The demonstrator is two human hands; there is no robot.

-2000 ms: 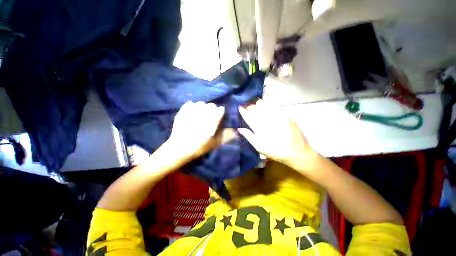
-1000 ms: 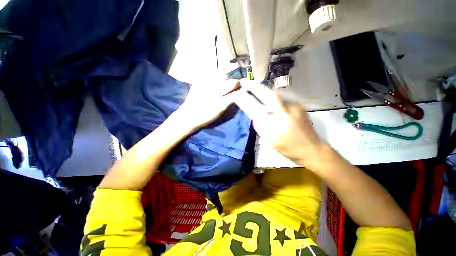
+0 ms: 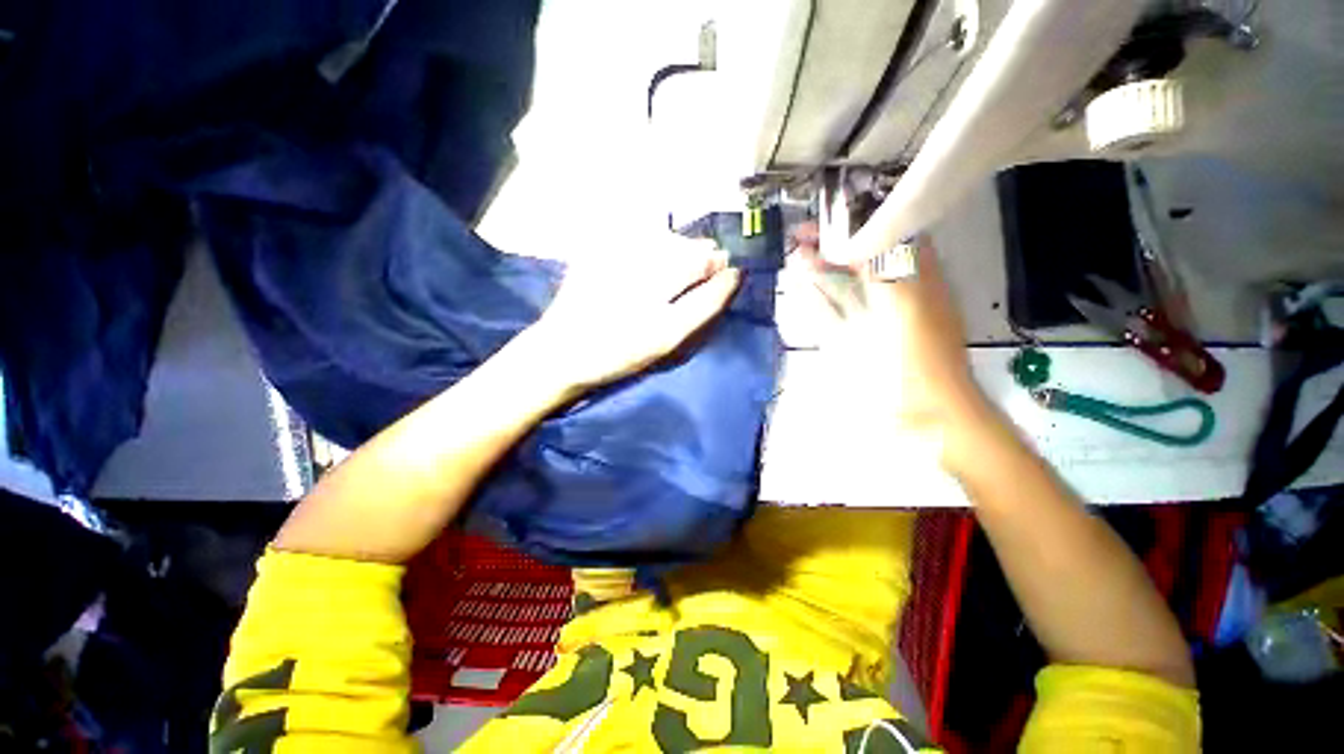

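A navy garment panel [image 3: 649, 442] lies on the white table and hangs over its front edge; its top corner is at the needle area beside a small yellow-green mark [image 3: 753, 220]. My left hand [image 3: 634, 302] lies on the cloth just left of the needle area, fingertips pressing or pinching its edge. My right hand [image 3: 884, 332] is right of the needle area, partly behind the sewing machine's pale front part [image 3: 943, 140]. Its fingertips are near the presser foot, overexposed and partly hidden; whether they hold anything is unclear.
A navy garment pile [image 3: 339, 192] lies at left. Right of the machine are a black flat pad [image 3: 1073, 243], red-handled snips [image 3: 1172, 351] and a green lanyard cord [image 3: 1128, 417]. Red plastic baskets [image 3: 494, 619] stand under the table.
My right hand has moved right, away from my left hand, and now reaches beside the machine head. The cloth below my left hand is spread smoother. The camera view has shifted.
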